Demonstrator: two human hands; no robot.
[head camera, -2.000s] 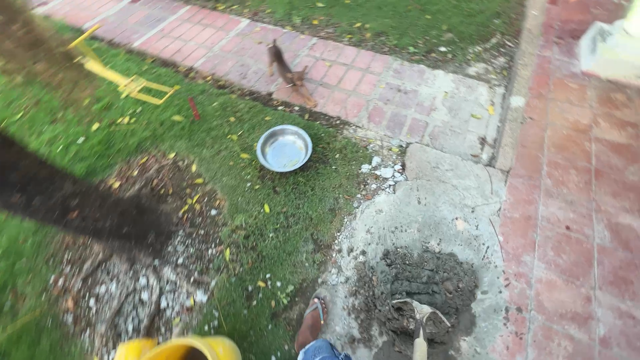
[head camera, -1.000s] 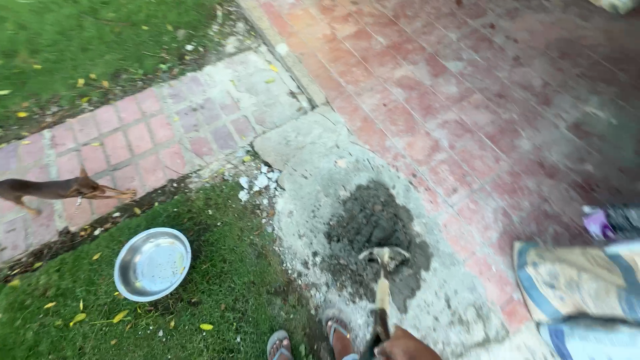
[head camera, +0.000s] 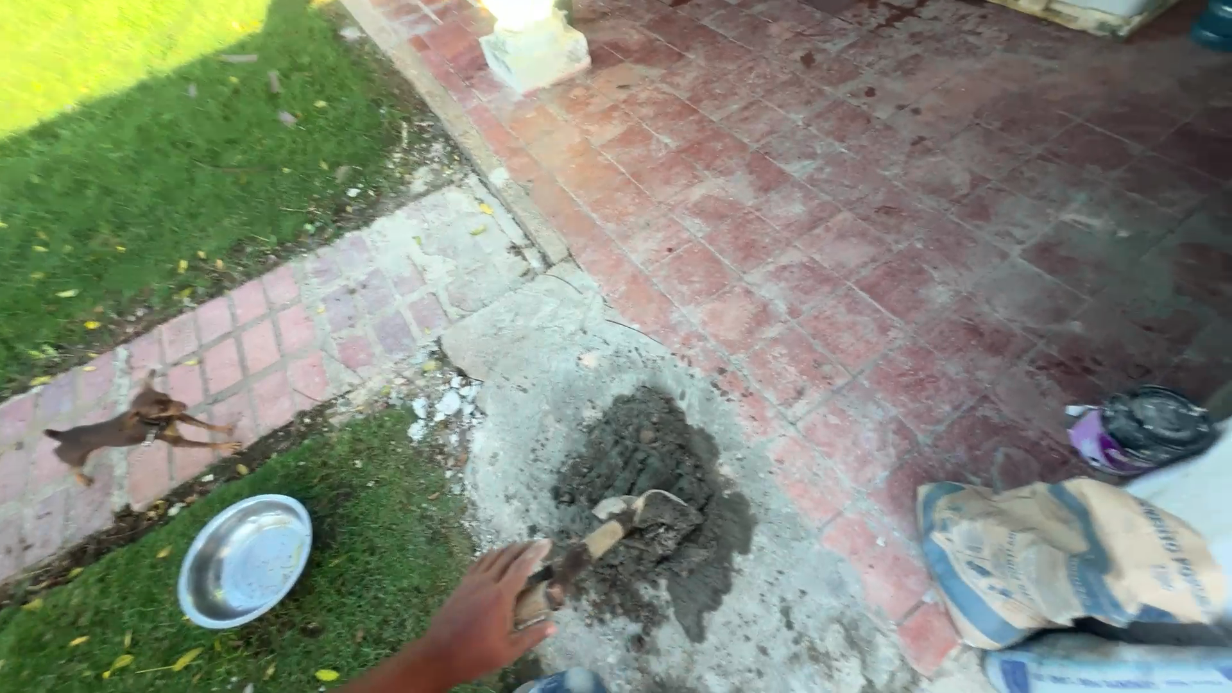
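My left hand (head camera: 493, 604) reaches in from the bottom and is around the wooden handle of a shovel (head camera: 604, 539), fingers on one side and thumb on the other. The shovel's metal blade (head camera: 664, 512) rests in a heap of wet grey mortar (head camera: 640, 443) on a rough concrete slab (head camera: 525, 337). My right hand is not in view. Left of the slab, a round metal basin (head camera: 245, 560) sits on the grass.
A small brown dog (head camera: 125, 433) is on the brick path (head camera: 260, 337). Paper sacks (head camera: 1068, 553) and a purple-and-white bucket (head camera: 1145, 430) stand at the right on red tiles (head camera: 799, 241). White rubble (head camera: 448, 402) borders the slab; a pillar base (head camera: 534, 53) is farther back.
The view has swung right, bringing sacks and bucket into sight. My left hand has come onto the shovel handle. A hand beside the handle one second ago is no longer seen there.
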